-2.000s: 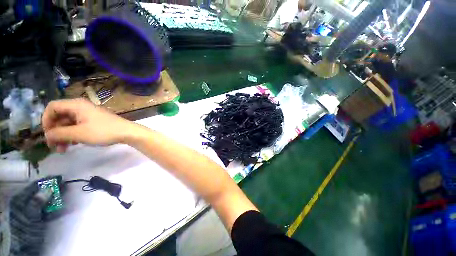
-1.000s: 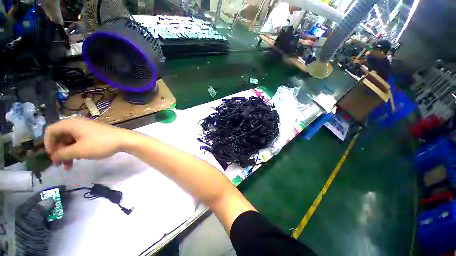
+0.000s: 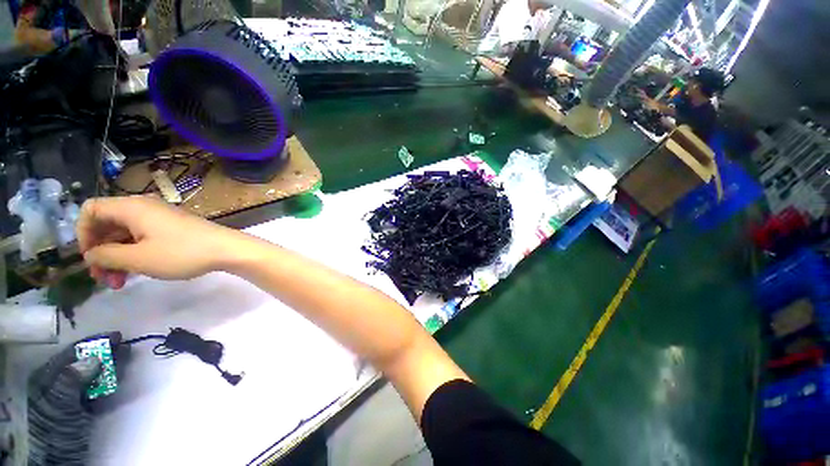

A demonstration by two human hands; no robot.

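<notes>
My left hand [image 3: 65, 400], in a grey striped glove at the lower left, holds a green circuit board [image 3: 97, 369]. A black cable [image 3: 193, 346] runs from the board's upper edge, bundled in its middle, and its small plug end lies on the white bench surface. My right hand [image 3: 136, 238] is bare and raised above and behind the board, with bent fingers; whether anything is between the fingertips cannot be told. A large tangled cable pile [image 3: 441, 232] lies to the right on the white surface.
A round desk fan [image 3: 218, 102] with a purple rim stands on a wooden board [image 3: 296, 173] with small tools. Crumpled clear plastic [image 3: 523, 187] lies beside the cables. Farther off are rows of boards [image 3: 337, 44], an extraction hood [image 3: 587, 120], a cardboard box [image 3: 669, 177] and a person [image 3: 696, 109].
The circuit board, tilted and blurred two seconds ago, now shows its face more clearly. Both hands stay in nearly the same places; the view has shifted slightly.
</notes>
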